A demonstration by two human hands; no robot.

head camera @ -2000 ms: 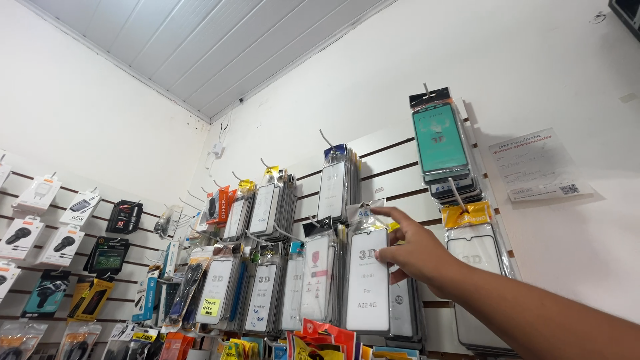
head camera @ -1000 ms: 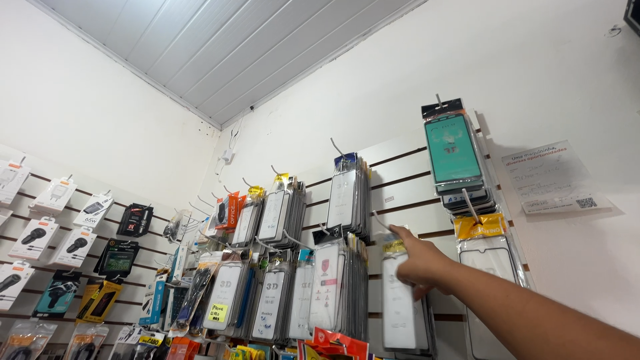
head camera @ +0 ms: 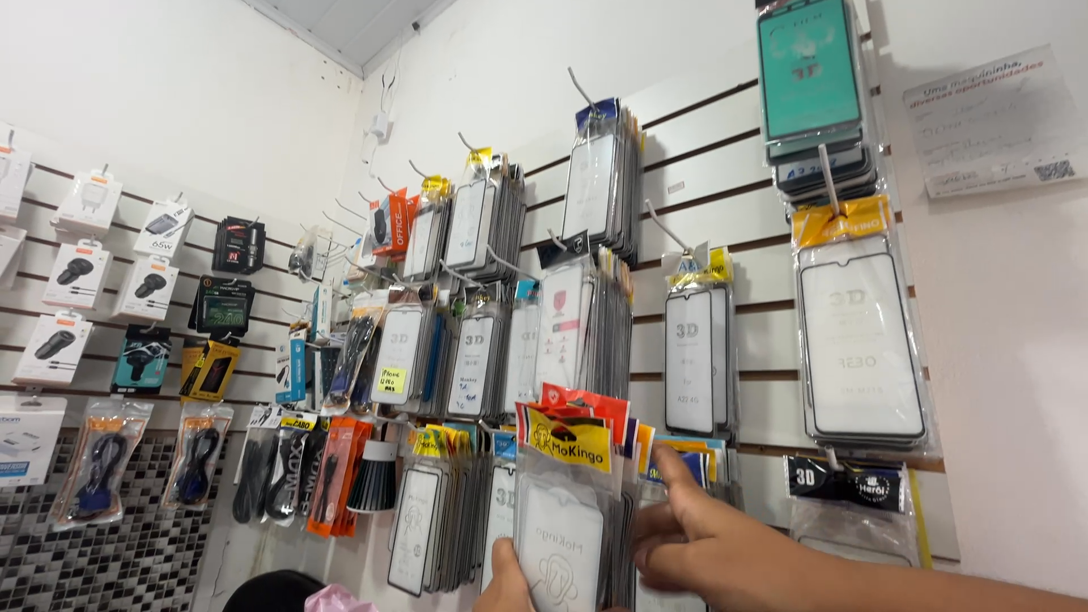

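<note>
My left hand [head camera: 503,582], at the bottom centre, grips a stack of packaged phone screen protectors [head camera: 561,527] with a yellow-and-black MoKingo header in front and red headers behind. My right hand [head camera: 680,540] is at the right side of this stack, its index finger raised beside the orange and purple headers; its other fingers are curled and blurred, and whether they hold a packet cannot be told. Up and to the right of the stack, white-faced 3D screen protectors [head camera: 693,361] hang on a metal hook, with neither hand on them.
More screen protectors [head camera: 565,327] hang in thick bundles on hooks of the white slatwall [head camera: 765,340]. Boxed chargers [head camera: 76,272] and bagged cables [head camera: 102,467] hang at left. Bare metal hook tips jut out around the bundles. A paper notice [head camera: 994,119] is on the right wall.
My right hand has let go of the hanging 3D protectors and moved down to the stack with the yellow header. My left hand has come into view there. The view has tilted lower and nearer.
</note>
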